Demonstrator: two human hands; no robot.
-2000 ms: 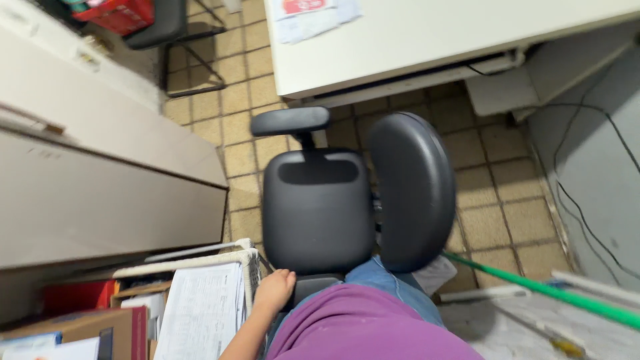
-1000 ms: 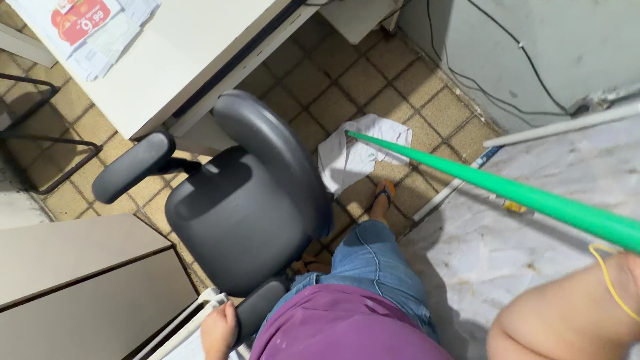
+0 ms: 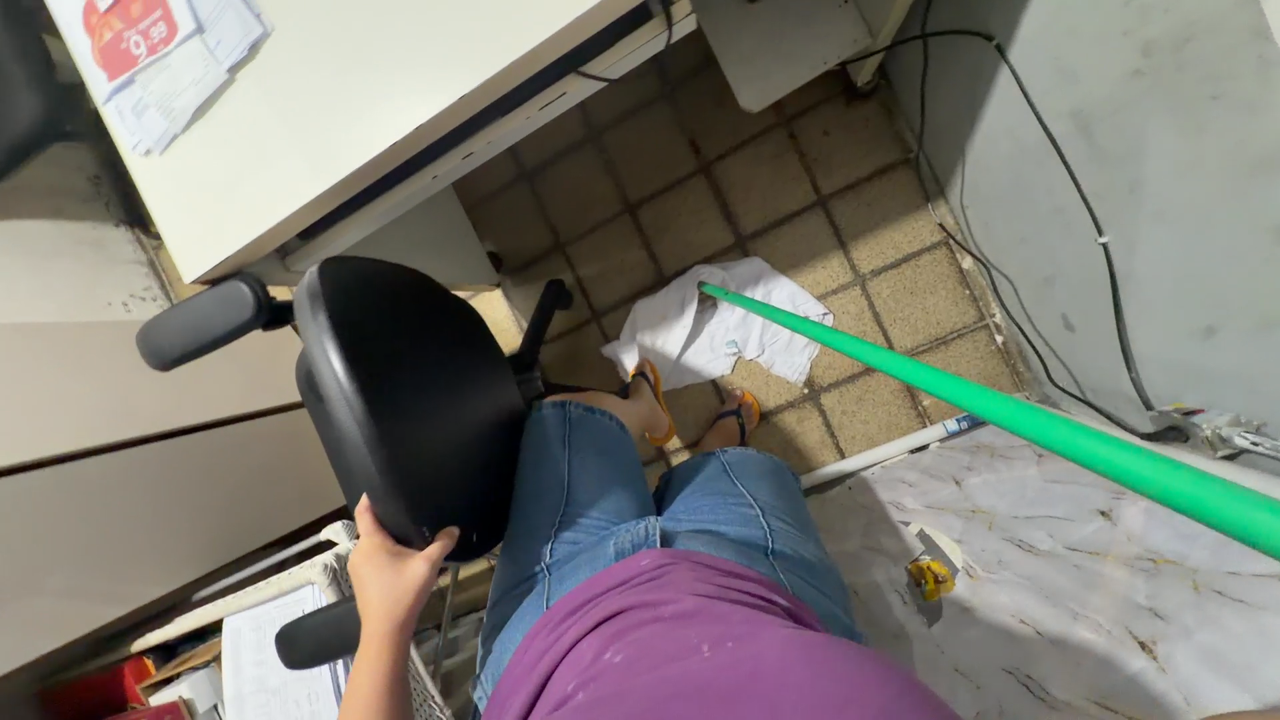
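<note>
My left hand [image 3: 395, 570] grips the backrest edge of a black office chair [image 3: 410, 400], thumb and fingers spread over its near end. The chair stands left of my legs, with one armrest [image 3: 205, 320] toward the white desk. A green pole [image 3: 960, 400] slants from the right edge of the view down to a white cloth [image 3: 720, 315], which lies crumpled on the tiled floor just ahead of my sandalled feet. My right hand is out of view; only a sliver of skin shows at the bottom right edge.
A white desk [image 3: 330, 90] with papers [image 3: 170, 70] is at upper left. Black cables [image 3: 1075, 180] run along the grey wall at right. A marble-patterned surface [image 3: 1060, 560] with a small yellow item [image 3: 930, 577] lies at lower right. A basket of papers [image 3: 270, 650] stands at lower left.
The chair has turned, and my left hand has moved from beside its armrest onto the backrest. My right forearm, seen one second ago, has left the view almost wholly.
</note>
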